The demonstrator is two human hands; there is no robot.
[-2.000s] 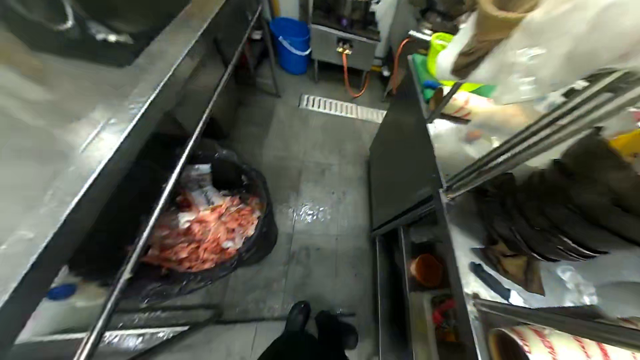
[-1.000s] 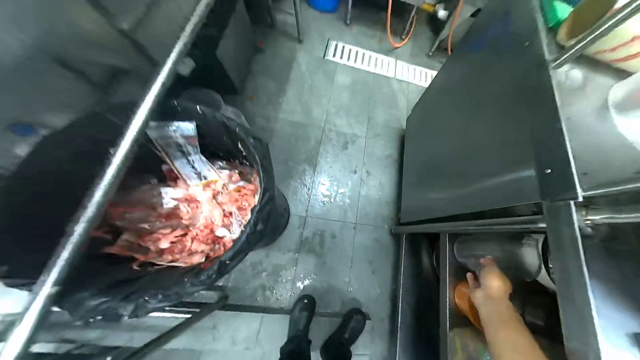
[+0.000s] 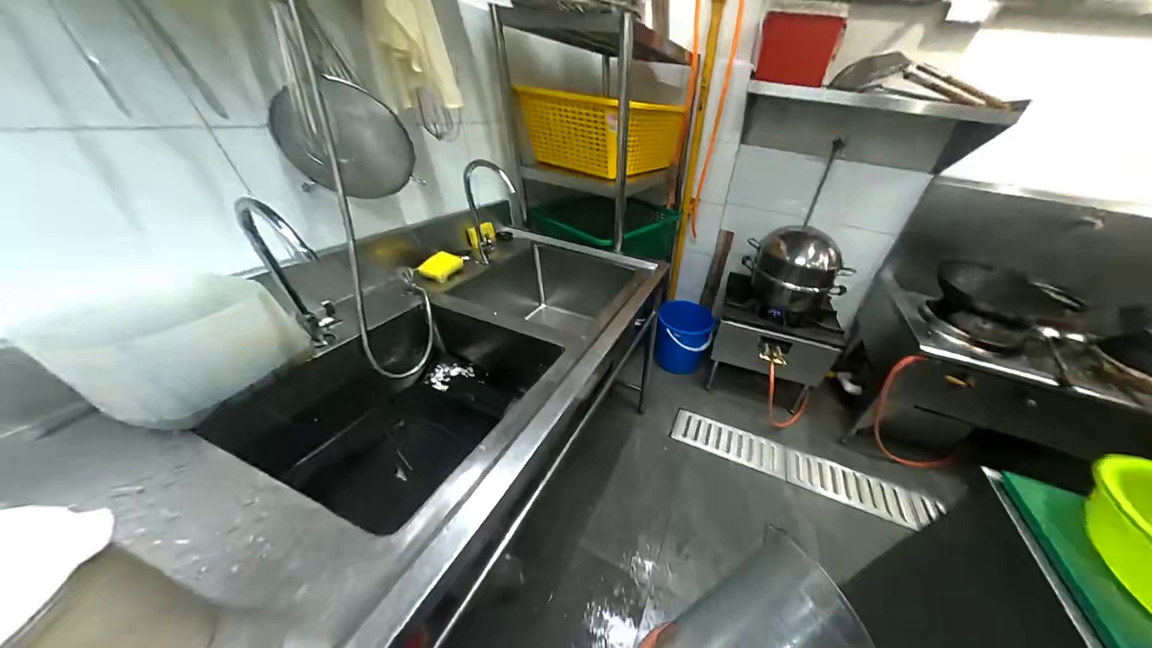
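A clear cylindrical container (image 3: pixel 765 598) is at the bottom edge of the head view, over the tiled floor and cut off by the frame. A fingertip, taken as part of my right hand (image 3: pixel 656 635), presses against its left side; the rest of that hand is out of the picture. My left hand does not show. To the left of the container runs the steel rim of a double sink unit (image 3: pixel 486 463), with dark water in the nearer basin (image 3: pixel 387 450) and a hose hanging over it.
Yellow sponges (image 3: pixel 440 265) lie by the taps. Beyond the sink stand a rack with a yellow basket (image 3: pixel 585 130), a blue bucket (image 3: pixel 684 335) and a stove with a steel steamer pot (image 3: pixel 796 265). A floor drain (image 3: pixel 801 468) crosses ahead. A green board (image 3: pixel 1062 540) is at right.
One second ago my right hand was reaching into the lower shelf at a clear container; now a clear container is held above the floor. The view has swung up toward the sinks and stoves.
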